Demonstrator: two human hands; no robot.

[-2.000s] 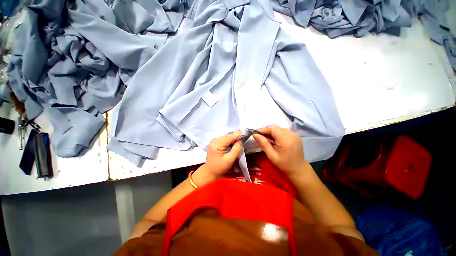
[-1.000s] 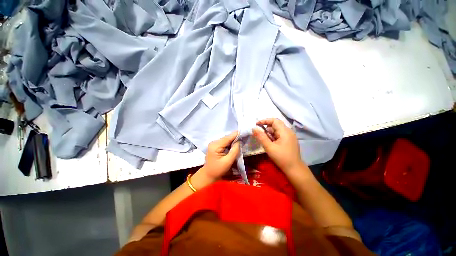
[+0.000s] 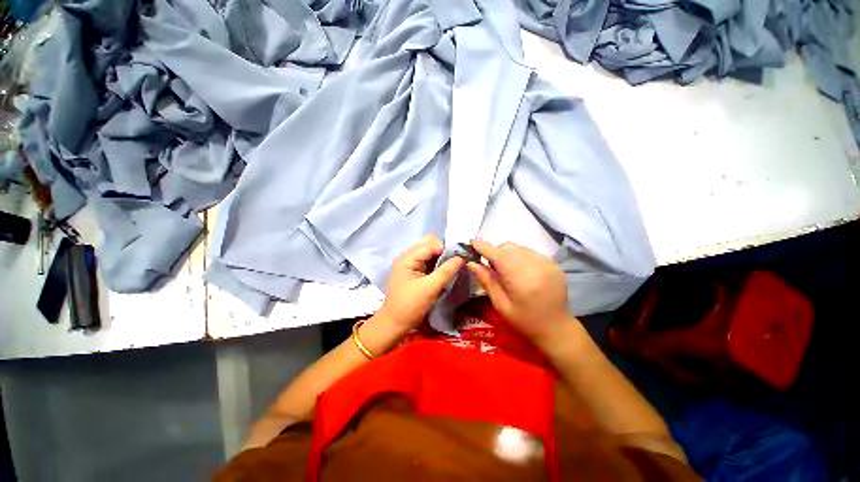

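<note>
A light grey-blue garment (image 3: 349,160) lies spread over the white table, its long front band running down to my hands at the table's front edge. My left hand (image 3: 415,282) pinches the lower end of the band between thumb and fingers. My right hand (image 3: 519,282) is close beside it, its fingertips on the same cloth end. Something small and dark shows between the fingertips; I cannot tell if it is a tool or shadow. A short cloth end hangs below my hands over the red apron. A small white label (image 3: 405,200) lies on the garment.
Crumpled heaps of the same cloth lie at the left (image 3: 170,122) and the back right (image 3: 660,38) of the white table (image 3: 717,169). A black case (image 3: 83,287) and other small dark items lie at the left. A red stool (image 3: 769,329) and blue bag (image 3: 754,438) are below right.
My right hand has come down and in, against my left fingertips. The band is drawn straighter, and the hanging cloth end is wider and more folded. The garment has shifted slightly in view.
</note>
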